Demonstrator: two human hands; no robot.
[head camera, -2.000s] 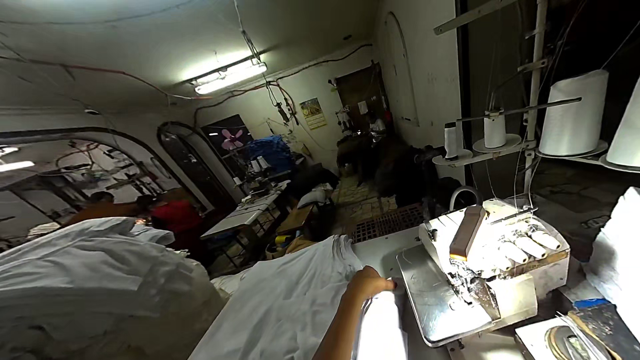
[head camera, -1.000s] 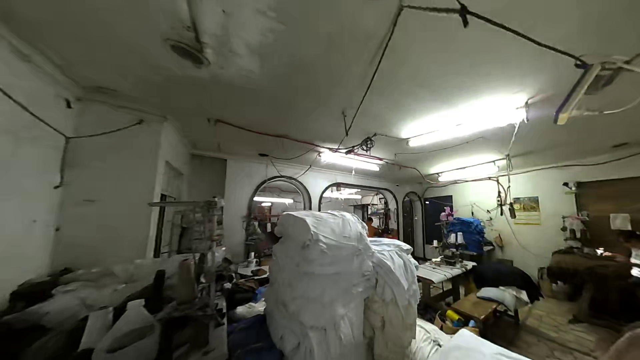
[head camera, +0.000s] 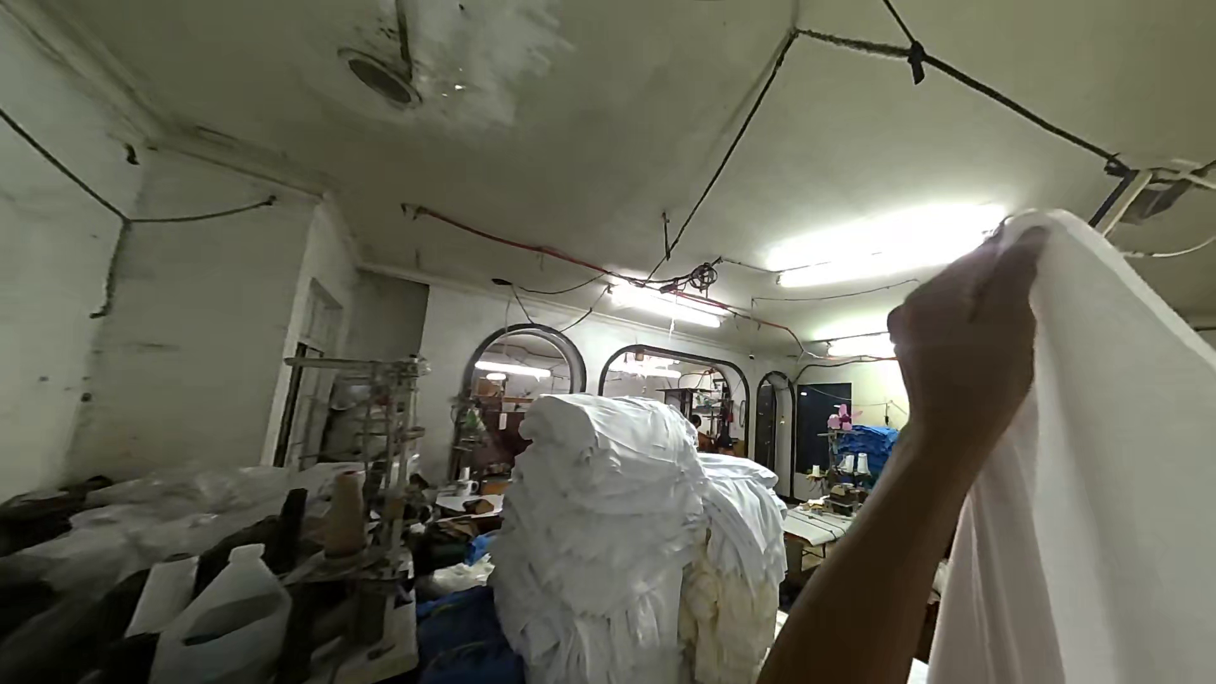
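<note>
Raised at the right of the view, my left hand (head camera: 969, 328) grips the upper edge of a white cloth (head camera: 1121, 456) in closed fingers. The cloth hangs down beside and beyond my forearm and runs out of the right edge. My right hand is not in view. Left of my forearm stands a tall heap of white fabric (head camera: 603, 513), with more white cloth (head camera: 746, 513) stacked against its right side.
At the lower left are a translucent plastic jug (head camera: 228, 617), a thread cone (head camera: 345, 513) on a stand and plastic-wrapped bundles (head camera: 190, 503). A work table (head camera: 817, 525) and blue fabric (head camera: 866, 442) lie behind the heap. Cables (head camera: 741, 142) run along the ceiling.
The view has swung up and left from the sewing machine. My left hand, low on white cloth two seconds ago and out of view one second ago, is now raised with white cloth in it.
</note>
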